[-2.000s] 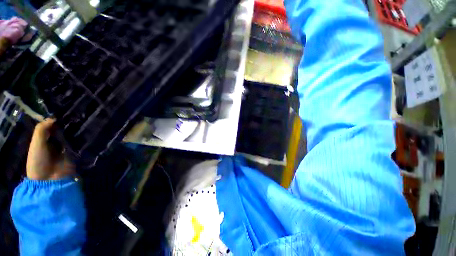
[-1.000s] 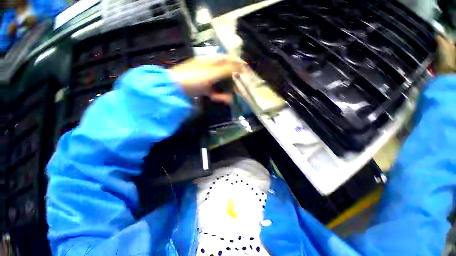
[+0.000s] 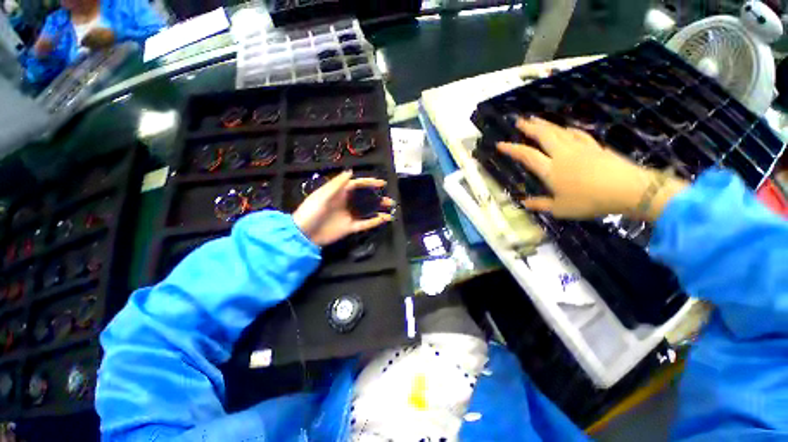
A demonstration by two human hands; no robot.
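Observation:
My left hand (image 3: 333, 214) is over the foam tray (image 3: 302, 335), with thumb and fingers around a dark round unit (image 3: 365, 200). Other round units, some with orange edges (image 3: 231, 203), lie in the tray's cells. A pale disc-faced unit (image 3: 345, 312) lies in a lower cell. My right hand (image 3: 575, 168) is palm down over the left part of the black blister tray (image 3: 657, 121), fingers apart, with nothing seen in it. Whether its fingertips touch the tray is unclear.
A white foam board (image 3: 596, 341) is under the blister tray. A phone-like dark rectangle (image 3: 423, 216) lies beside the foam tray. Another foam tray (image 3: 130, 194) is at left, a clear tray (image 3: 302, 53) beyond. A fan (image 3: 721, 56) stands back right; a person in blue (image 3: 130, 22) is far left.
The view has swung and steadied. My left hand has moved from the white board's edge onto the foam tray. My right hand has moved from the blister tray's far right edge to its left part.

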